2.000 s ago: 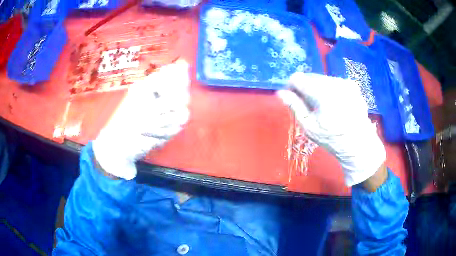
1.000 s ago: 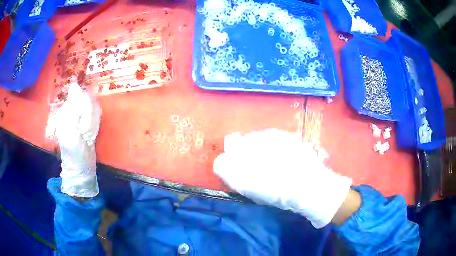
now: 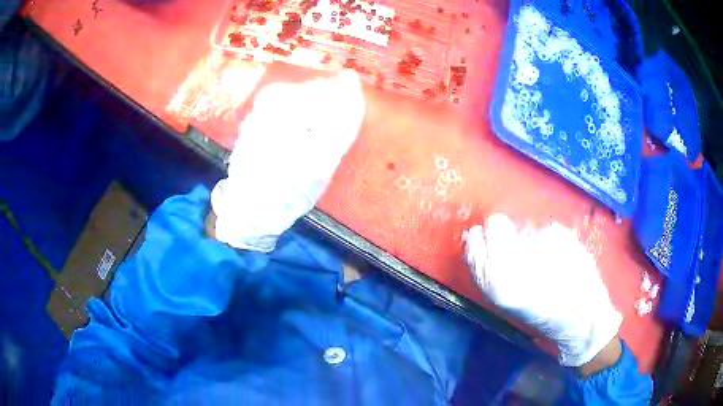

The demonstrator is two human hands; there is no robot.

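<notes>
My left hand (image 3: 293, 158), in a white glove, is over the red-orange bench just in front of the clear tray (image 3: 436, 47) with dark red-brown rings. Its fingers are together, washed out by glare; whether it holds a small part cannot be told. My right hand (image 3: 543, 281), also gloved, is low over the bench, fingers curled, to the right of a loose cluster of clear rings (image 3: 444, 178). Anything between its fingertips is too small to tell.
A large blue tray (image 3: 567, 178) with clear rings stands behind my right hand. Small blue bins stand at the right, one with silvery metal parts (image 3: 670, 226). A few white plastic pieces (image 3: 646, 293) lie before them. A cardboard box (image 3: 99, 254) is on the floor at left.
The view has turned, so the bench slants down to the right. My left hand has left the dark rings at the tray's left side. My right hand is now right of the clear rings, its fingers more curled.
</notes>
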